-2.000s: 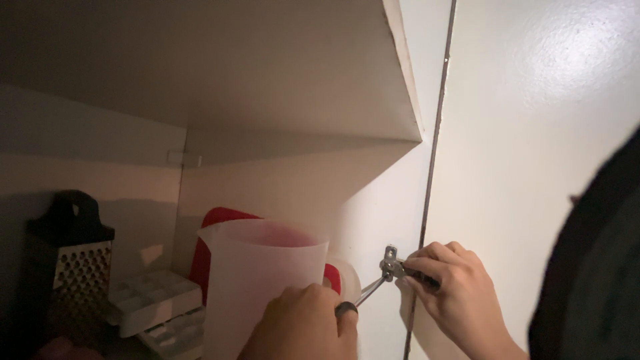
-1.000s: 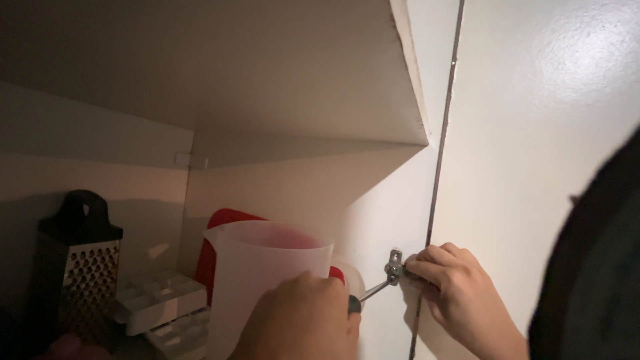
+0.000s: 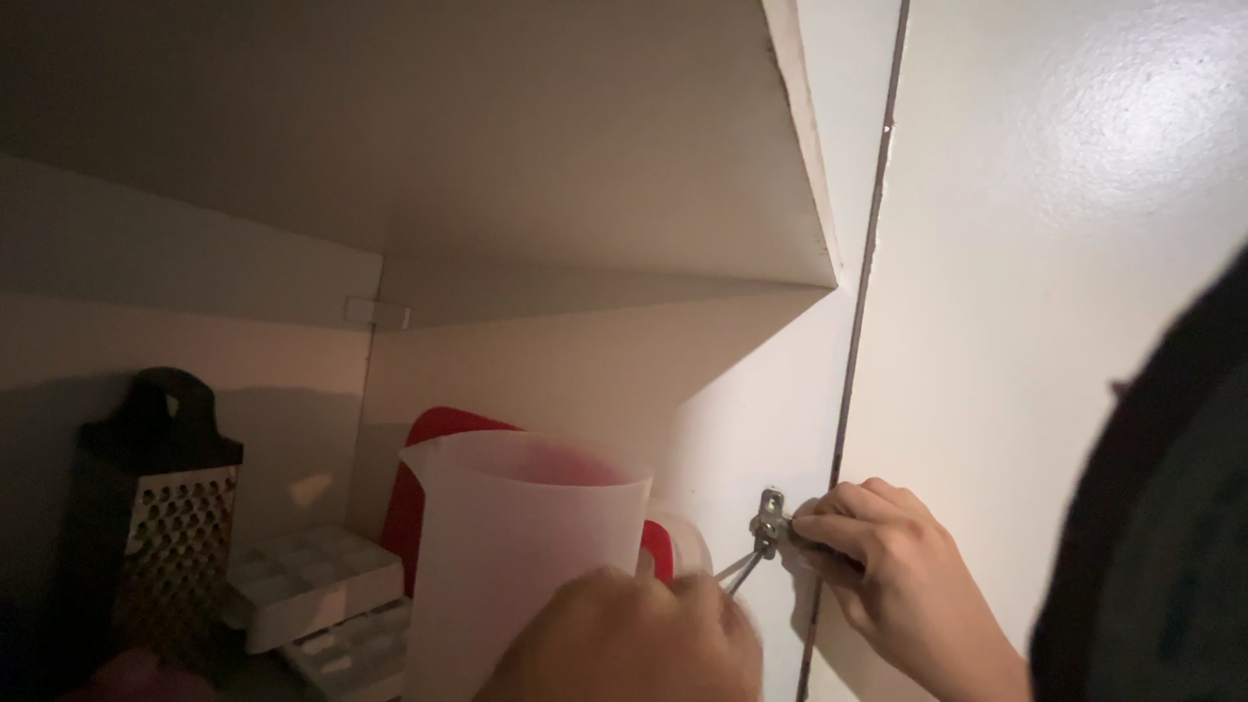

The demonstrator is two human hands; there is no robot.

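Observation:
A metal hinge mounting plate sits on the cabinet's white side panel, near its front edge. My left hand, blurred, is closed around a screwdriver; its handle is hidden in the fist, and the thin metal shaft slants up to the plate's lower part. From the right, my right hand has its fingertips pinched at the plate's right side, on a small metal part that they mostly cover. Just behind my left hand stands a translucent plastic measuring jug.
A shelf overhangs the compartment. A box grater with a black handle stands at left beside stacked white ice cube trays. A red plastic item is behind the jug. At right is a white panel; something dark fills the right edge.
My left hand has shifted and turned on the screwdriver, whose shaft now slopes more steeply up to the plate. My right hand stays by the plate.

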